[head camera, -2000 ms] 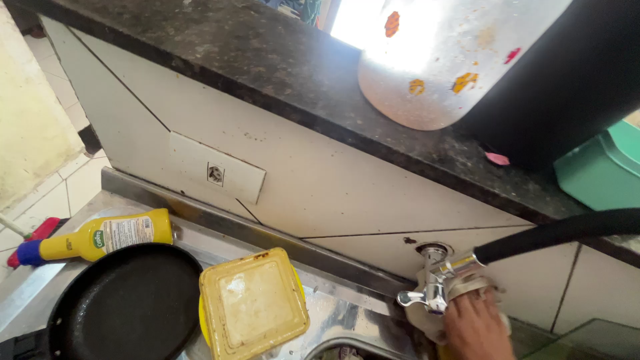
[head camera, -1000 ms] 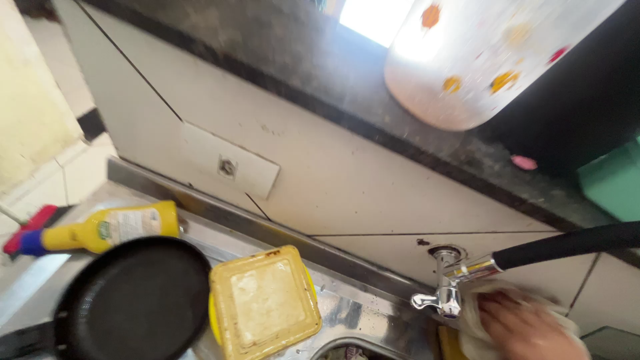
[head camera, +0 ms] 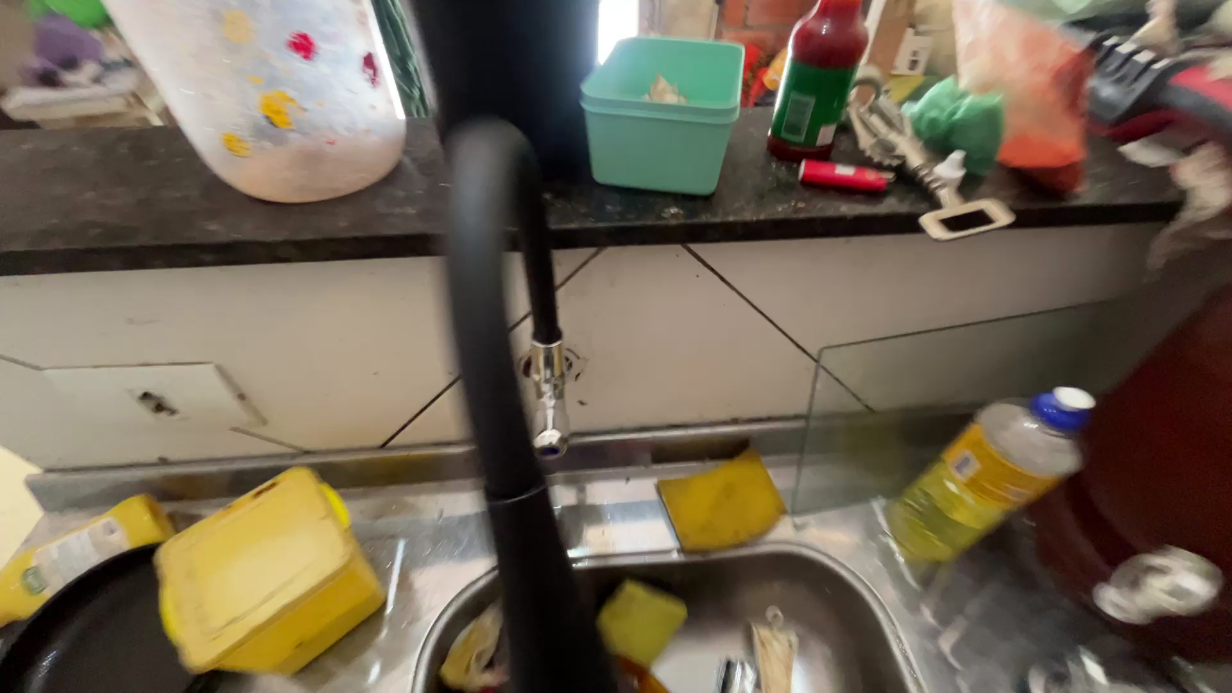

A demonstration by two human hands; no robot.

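Neither of my hands shows in the head view now. The black flexible hose of the faucet (head camera: 491,385) arches in front of the chrome tap (head camera: 549,404) on the tiled wall. Below it is the steel sink basin (head camera: 857,587), where a yellow sponge (head camera: 643,621) and several items lie. A flat yellow cloth or sponge (head camera: 724,500) rests behind the basin's back rim. To the left, a yellow lidded plastic tub (head camera: 265,568) stands beside a black frying pan (head camera: 96,626) and a yellow bottle (head camera: 87,553). The cloth seen earlier is not visible.
On the dark stone ledge (head camera: 318,226) stand a spotted translucent container (head camera: 279,96), a green plastic box (head camera: 662,125) and a red sauce bottle (head camera: 818,87). A clear bottle of yellow liquid (head camera: 982,481) stands right of the basin, near a glass panel (head camera: 885,385) and a dark red container (head camera: 1145,462).
One hand was on a light cloth beside the tap in both earlier frames; hand and cloth are now out of view. The view has swung right, bringing in the basin and the right side.
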